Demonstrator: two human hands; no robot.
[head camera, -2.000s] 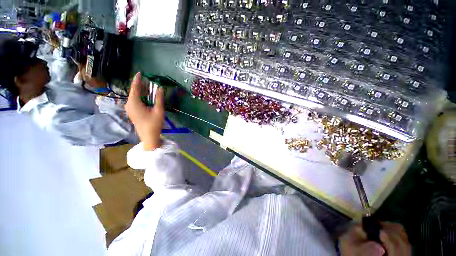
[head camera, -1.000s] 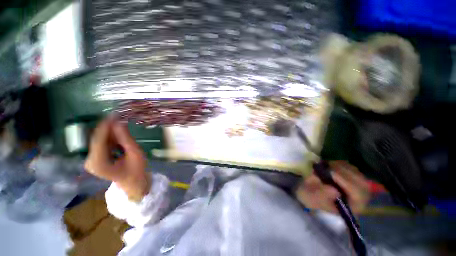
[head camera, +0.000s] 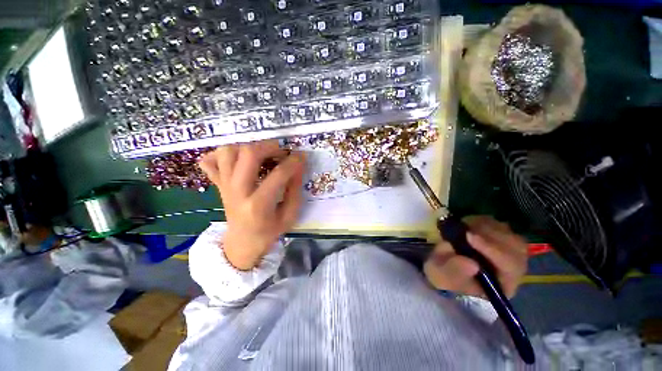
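My right hand (head camera: 475, 257) holds the soldering iron (head camera: 484, 273) by its black handle. The iron's tip points at a small dark square module (head camera: 387, 173) on the white work sheet (head camera: 348, 215). My left hand (head camera: 255, 190) is over the edge of the red parts pile (head camera: 174, 170), fingers bent and spread; its fingertips are partly hidden, so I cannot tell whether it holds anything. Gold-coloured parts (head camera: 377, 147) lie beside the module. Thin solder wire (head camera: 178, 214) runs from the spool (head camera: 109, 213) towards my left hand.
A clear blister tray (head camera: 290, 65) with modules lies behind the piles. A beige cleaner bowl (head camera: 472, 87) with metal wool (head camera: 522, 69) stands right of it. A black fan (head camera: 559, 203) with a wire guard is at right. Cardboard (head camera: 149, 322) and a pale sleeve show at lower left.
The view has turned and steadied. My left hand has moved right, from near the spool to the red pile. My right hand still holds the iron near the module.
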